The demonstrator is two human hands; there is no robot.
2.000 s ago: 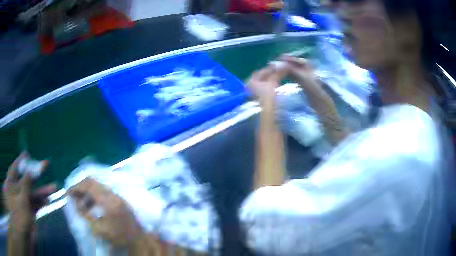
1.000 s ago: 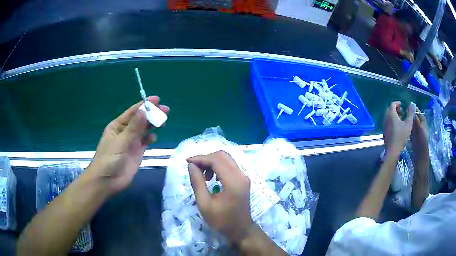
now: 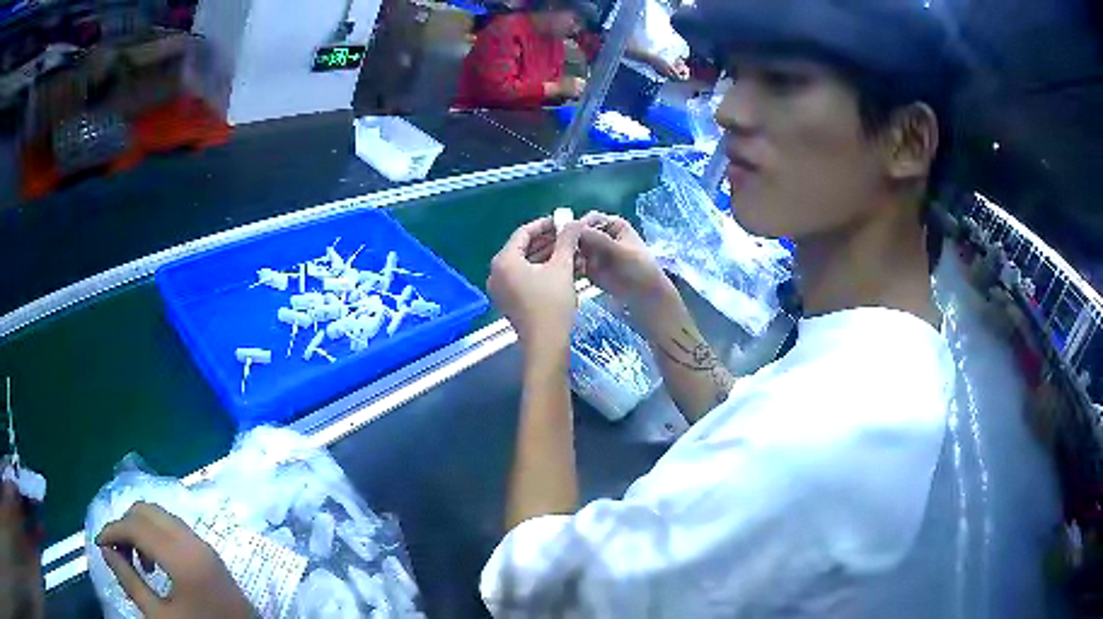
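My left hand (image 3: 17,544) is at the far left edge, mostly cut off. It holds an assembled piece (image 3: 24,479), a white block with a thin stem pointing up. My right hand (image 3: 175,566) is at the lower left over the clear plastic bag (image 3: 317,496), which is full of white housings. Its fingers are curled, thumb and forefinger near each other, with nothing visible between them. A paper label (image 3: 242,559) with a printed grid lies on the bag beside my right hand.
A blue tray (image 3: 230,377) with scattered assembled pieces (image 3: 351,308) sits on the green conveyor belt (image 3: 85,399). A seated person (image 3: 774,472) at the right works on a white piece beside a clear tub (image 3: 614,375). A white tub (image 3: 397,148) stands across the line. Another person in red is behind.
The view has swung right, so my hands, the bag and the tray sit further left. My left hand still holds its piece. The neighbouring person now fills the right side.
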